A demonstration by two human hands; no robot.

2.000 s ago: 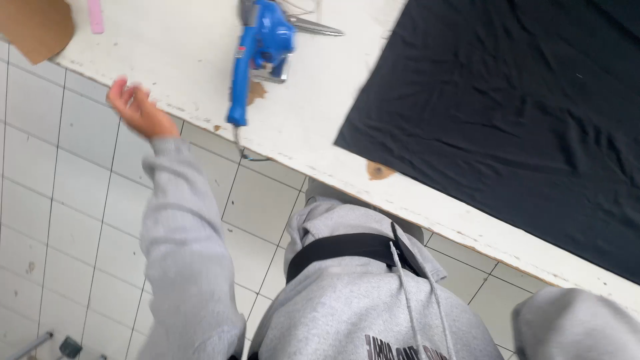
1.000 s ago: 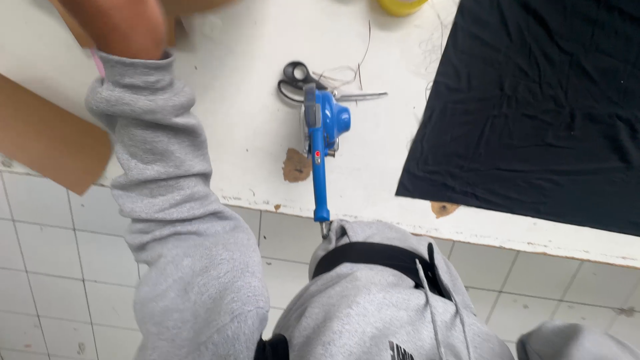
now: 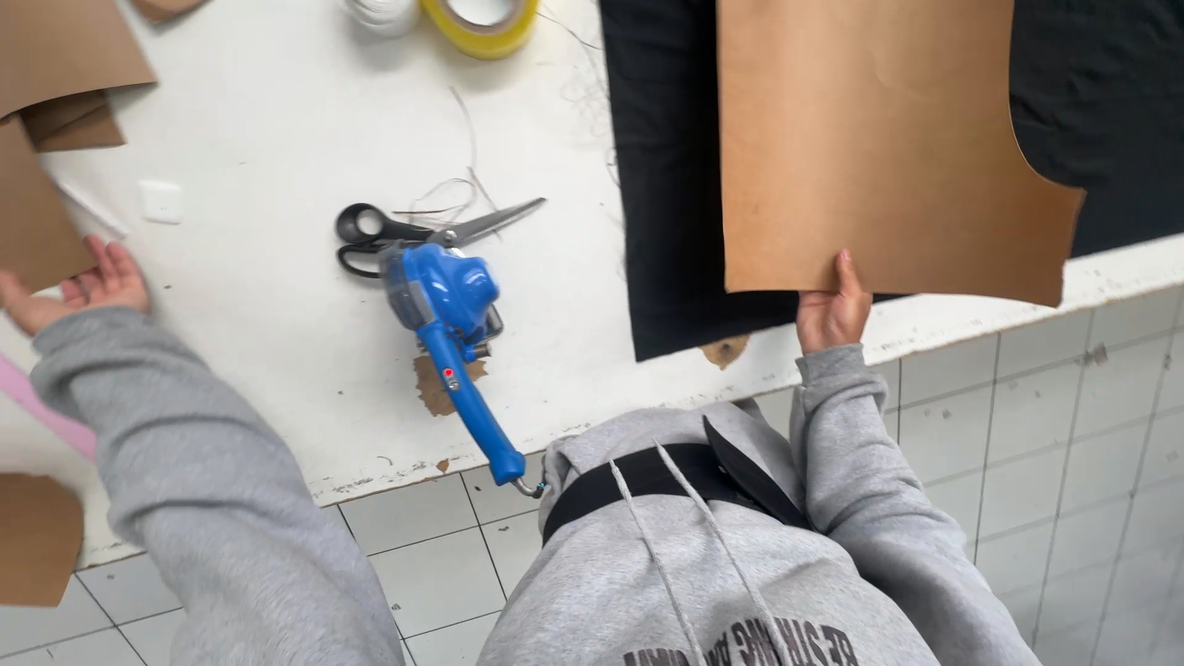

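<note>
My right hand (image 3: 834, 310) grips the lower edge of a large brown cardboard pattern piece (image 3: 888, 157), thumb on top. That piece lies over or just above the black fabric (image 3: 671, 277) on the white table. At the left, my left hand (image 3: 88, 287) is at the end of another brown cardboard piece (image 3: 37, 213), fingers under or behind its edge; how firmly it holds is not plain. Between the hands rest a blue handheld electric fabric cutter (image 3: 453, 296) and black-handled scissors (image 3: 462, 228), the cutter's head overlapping the scissor handles.
A yellow tape roll (image 3: 490, 37) and a white spool (image 3: 381, 11) stand at the top. Loose threads lie near the scissors. More brown cardboard (image 3: 69, 51) is at upper left, another piece (image 3: 37, 536) at lower left beside a pink strip (image 3: 46, 407). The table's front edge (image 3: 573, 430) borders my waist.
My right hand and the large cardboard piece have come into view over the black fabric, which showed uncovered before. My left hand, at the upper left a second ago, is now lower. The view has shifted.
</note>
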